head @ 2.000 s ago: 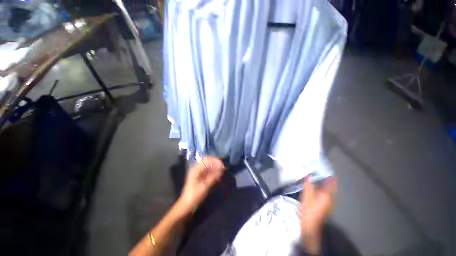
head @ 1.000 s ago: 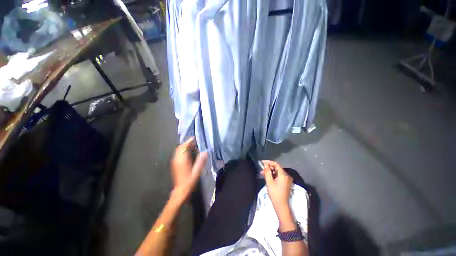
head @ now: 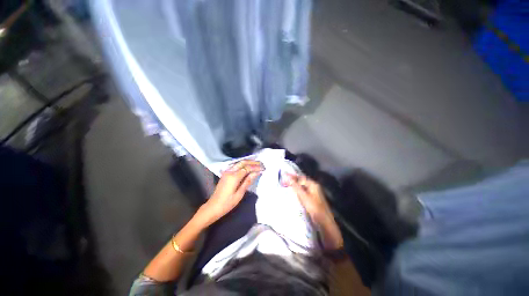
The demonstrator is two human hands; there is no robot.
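Note:
Light blue garments (head: pixel 214 63) hang in front of me. One sleeve (head: pixel 168 118) is pulled down toward my lap, and its end lies at my hands, glaring white. My left hand (head: pixel 235 185) holds the sleeve end between thumb and fingers. My right hand (head: pixel 307 193) is just to the right, fingertips curled together near a small dark thing; whether it grips cloth or a tool is too blurred to tell. A white printed cloth (head: pixel 284 222) lies over my lap and merges with the sleeve end in the glare.
More blue garments (head: pixel 475 237) hang at the lower right. A blue bin (head: pixel 504 49) stands at the upper right. A stand's foot (head: pixel 417 10) shows at the top right. Dark blue material (head: pixel 29 225) is at the left, over grey floor (head: pixel 359 133).
The view has tilted down and turned right. My left hand has gone from loose beside the garments to holding a sleeve end over the lap. My right hand has come close to it.

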